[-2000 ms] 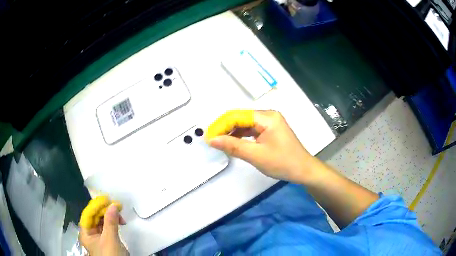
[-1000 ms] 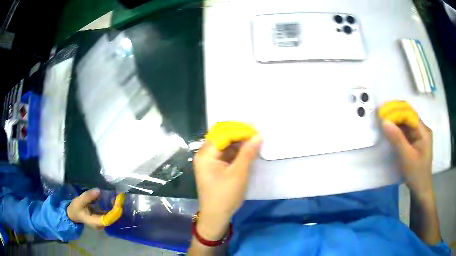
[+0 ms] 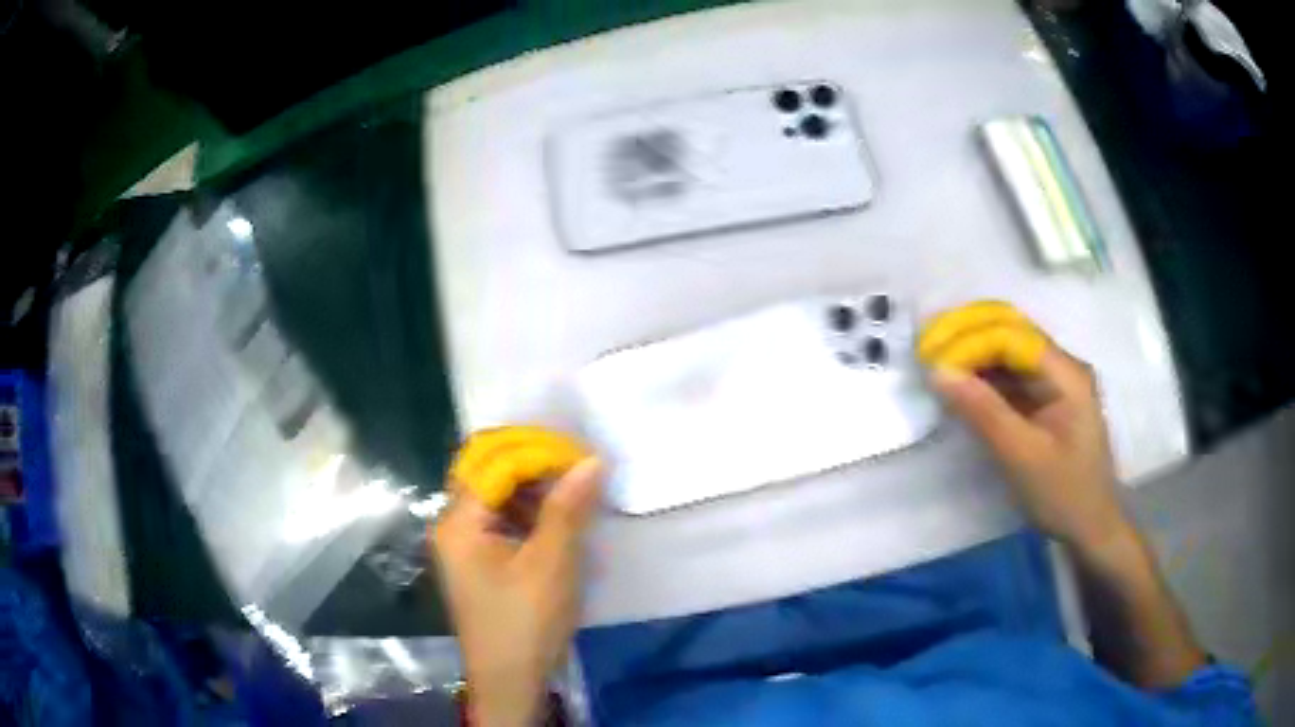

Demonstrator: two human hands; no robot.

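A white smartphone (image 3: 774,447) lies on the white pad (image 3: 483,313) in front of me, camera lenses at its upper right. A thin, nearly invisible film (image 3: 571,403) spans over it; whether it touches the phone back is unclear. My left hand (image 3: 514,561), with yellow finger cots, pinches the film just beyond the phone's left end. My right hand (image 3: 1034,426), also with yellow cots, pinches at the other end, beside the lenses. The film's right edge is hard to make out. A second white phone (image 3: 724,178) with a blurred label lies behind.
A small white block with a coloured stripe (image 3: 1041,195) lies at the pad's right. Overlapping translucent films (image 3: 263,412) lie on the dark green mat at left, beside a long white stack (image 3: 88,440). Shiny clear plastic (image 3: 376,668) shows at the lower left. A blue sleeve shows at far left.
The view has swung right since a second ago, so the phones appear further left. Both hands stay at the lower phone's ends. The other person's hand is no longer in view.
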